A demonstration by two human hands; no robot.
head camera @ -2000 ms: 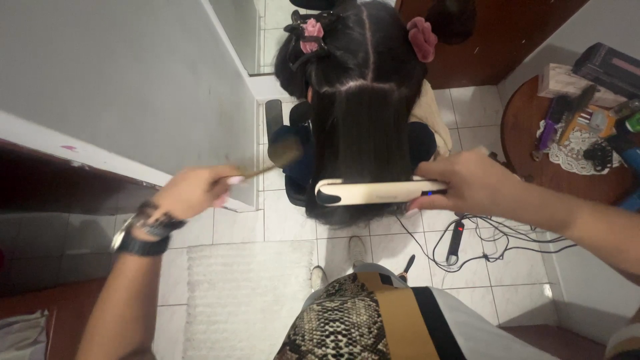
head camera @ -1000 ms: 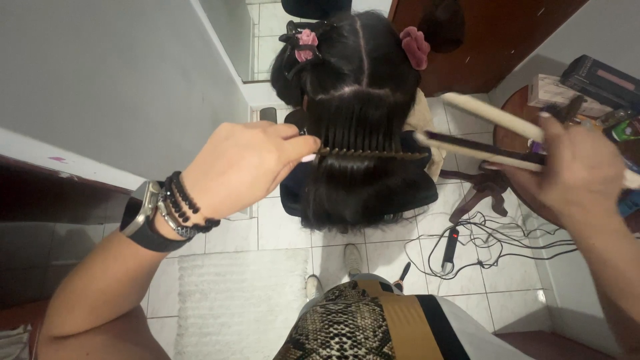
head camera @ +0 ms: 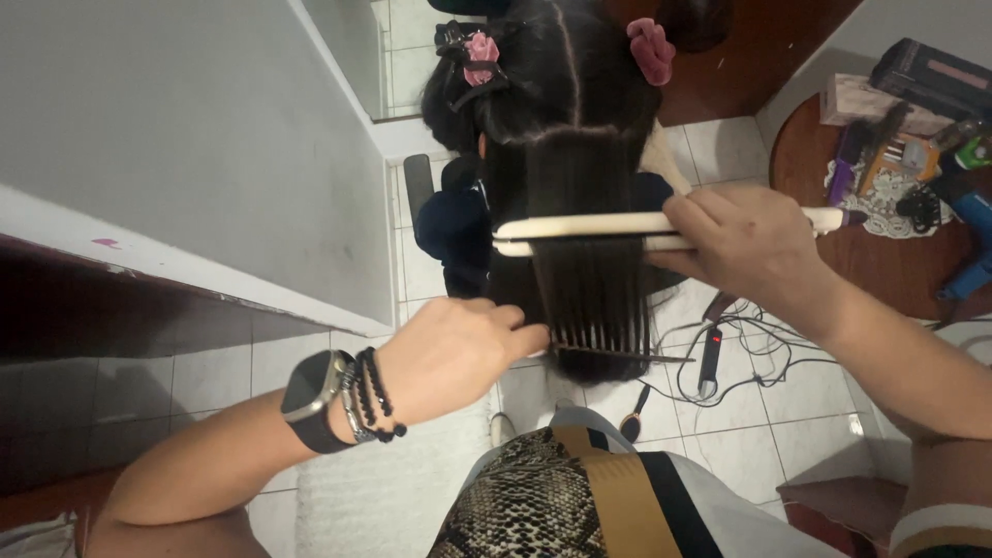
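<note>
A seated person's long dark hair point(head camera: 589, 178) hangs down behind the chair, parted down the middle and across. My left hand point(head camera: 457, 360) grips a thin comb point(head camera: 620, 355), whose teeth run through the hair near its lower ends. Above the comb, my right hand point(head camera: 744, 240) holds a cream hair straightener point(head camera: 589, 225) with its two arms around a flat section of hair. A dark claw clip with a pink flower point(head camera: 482, 58) holds hair at the left of the head, and a pink scrunchie point(head camera: 651, 51) sits at the right.
At the right, a round wooden table point(head camera: 806, 155) bears boxes, combs, clips and a blue hair dryer point(head camera: 969, 260) on a lace doily. Tangled cables, a power strip with a red light point(head camera: 709, 364) and a hairbrush point(head camera: 632, 418) lie on the tiles. A grey wall point(head camera: 232, 139) stands at the left.
The straightener was apart from the hair at the right one second ago; now it is around the section. The comb has moved lower down the hair.
</note>
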